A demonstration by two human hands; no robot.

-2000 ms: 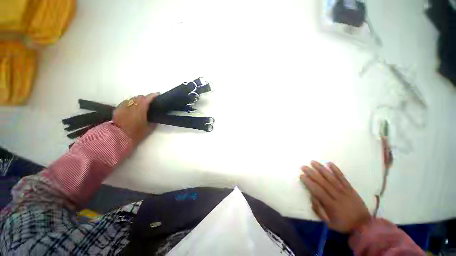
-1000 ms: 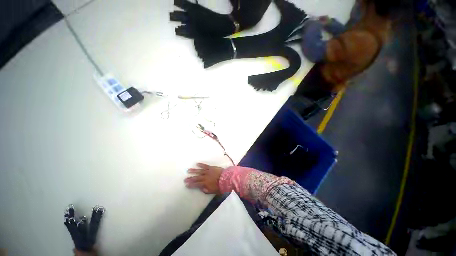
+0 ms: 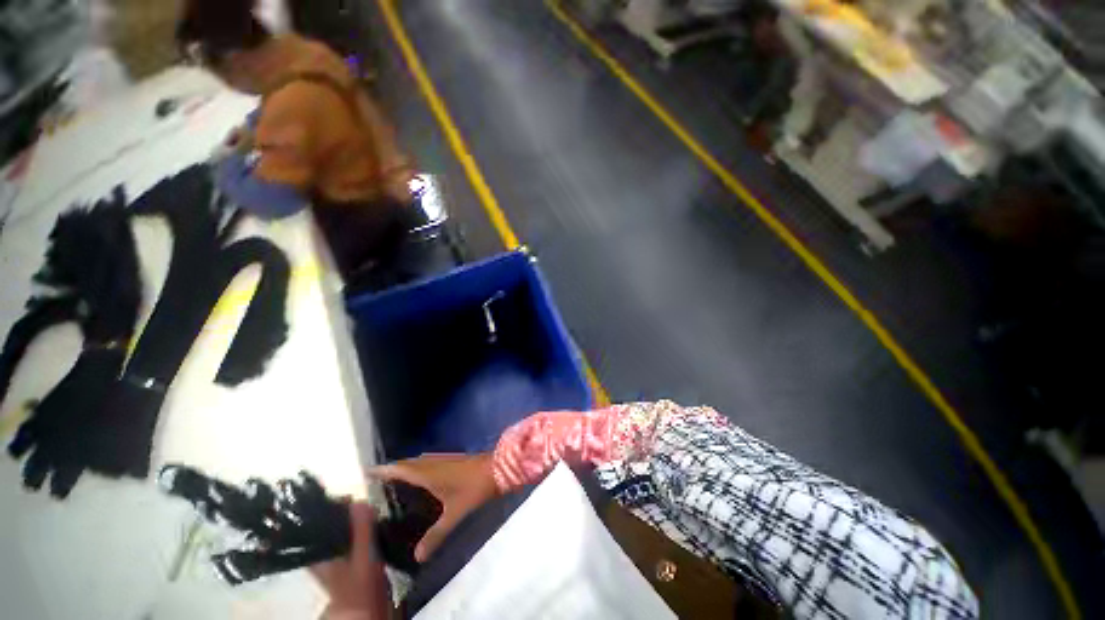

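A bundle of black straps (image 3: 273, 523) with shiny metal rings lies fanned at the near right edge of the white table (image 3: 273, 426). My right hand (image 3: 442, 487) is at the plain end of the bundle, its thumb and fingers spread around the dark strap ends. Whether it grips them I cannot tell. My left hand (image 3: 354, 575) is at the bottom of the picture, partly cut off and blurred, against the near side of the bundle. Its grip is not clear.
Large black strap piles (image 3: 91, 406) lie further along the table. A blue bin (image 3: 560, 333) stands beside the table edge. A person in an orange top (image 3: 318, 136) sits beyond it. Grey floor with yellow lines runs at the right, with work tables (image 3: 836, 182) beyond.
The view has swung right toward the floor and bin. The ringed bundle, earlier in my left hand, is now at the table's right edge with both hands at it. My right hand has left the bare tabletop.
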